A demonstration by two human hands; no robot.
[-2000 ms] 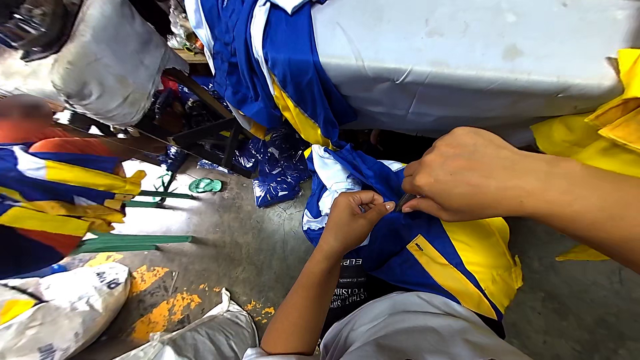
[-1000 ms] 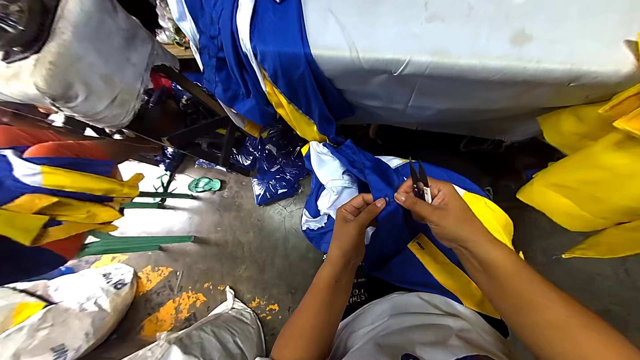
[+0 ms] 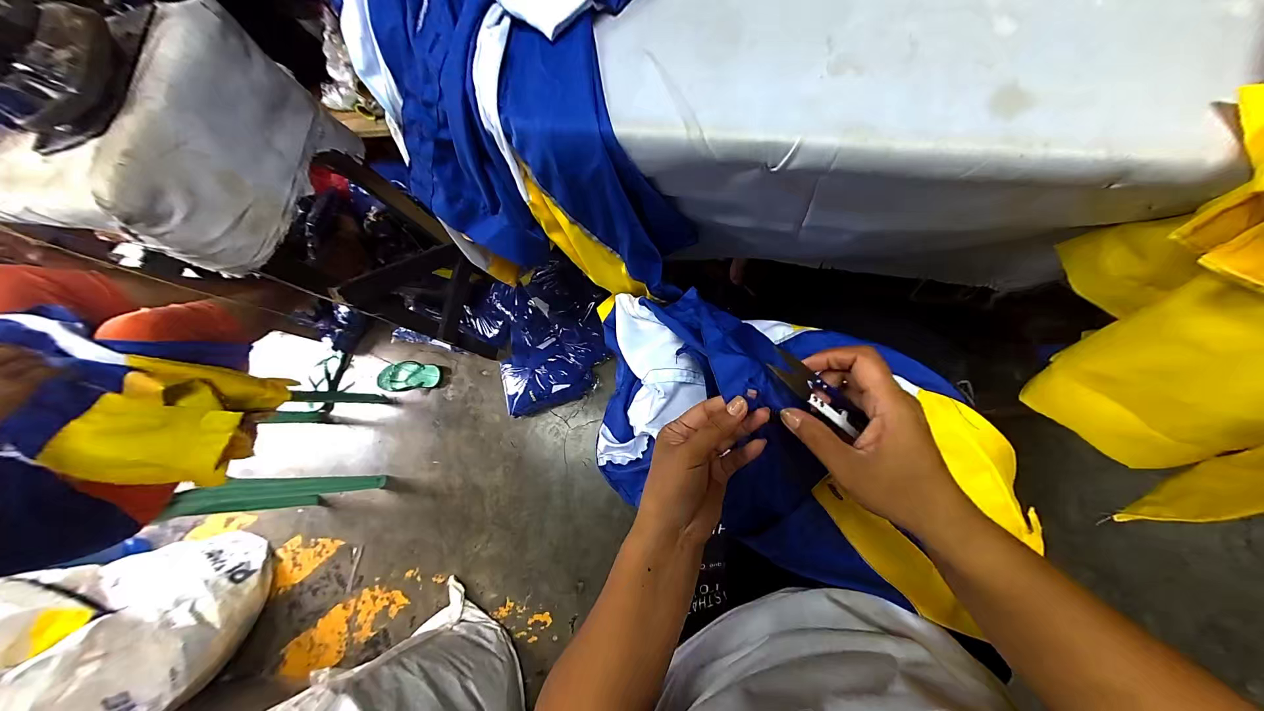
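A blue, yellow and white fabric garment (image 3: 780, 494) lies across my lap. My left hand (image 3: 696, 459) pinches a fold of its blue cloth between thumb and fingers. Just to the right, my right hand (image 3: 864, 425) holds small thread snips (image 3: 828, 403) with dark blades, which point up and left over the blue cloth. White lining (image 3: 667, 365) shows at the garment's left side. Whether the blades touch the cloth cannot be told.
A white-covered table (image 3: 889, 118) stands ahead, blue garments (image 3: 563, 109) hanging off its left end. Yellow fabric (image 3: 1175, 365) hangs at right. At left, a person holds similar cloth (image 3: 148, 425) near a green stool (image 3: 267, 494). A green slipper (image 3: 410, 375) and white sacks (image 3: 227, 583) lie on the floor.
The snips, upright in my right hand a second ago, now tilt toward the left over the blue cloth. My left hand, raised with no cloth plainly in it then, now pinches the fabric.
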